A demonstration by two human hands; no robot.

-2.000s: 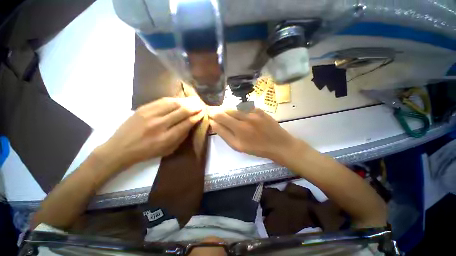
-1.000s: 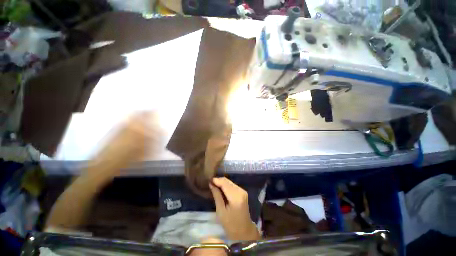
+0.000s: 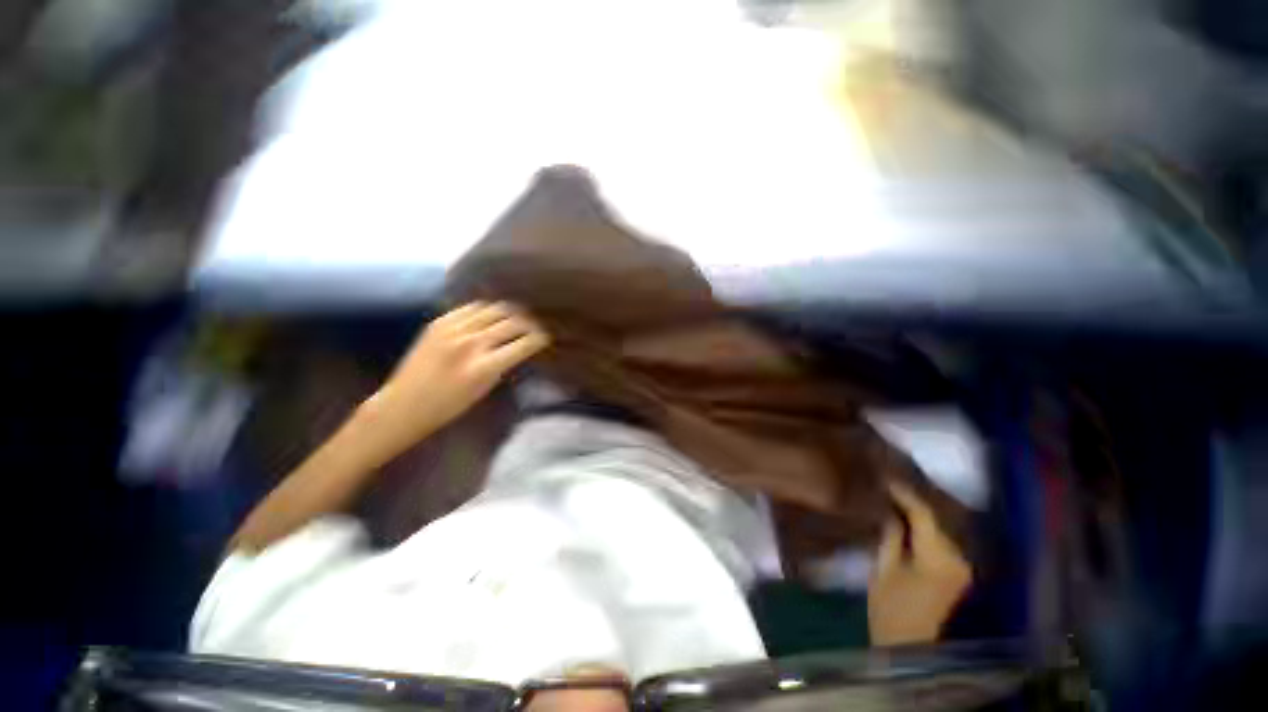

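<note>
A brown fabric panel (image 3: 668, 348) runs from the white table (image 3: 556, 98) over its front edge and down across the lap to the lower right. My left hand (image 3: 466, 359) grips the panel's left side near the table edge, fingers bent over the cloth. My right hand (image 3: 918, 570) is low at the right and pinches the far end of the panel between thumb and fingers. The cloth lies stretched in loose folds between the hands. The picture is blurred, and the table top is washed out by glare.
A blurred pale area at the upper right may be the machine bed. A white sheet (image 3: 939, 452) shows beside the cloth at the right. The table's front edge crosses the view. Dark, blurred areas lie below it on both sides.
The view has tipped down to the lap. The panel has come off the machine area toward the lap. My left hand has taken hold of it, and my right hand has moved right with its end.
</note>
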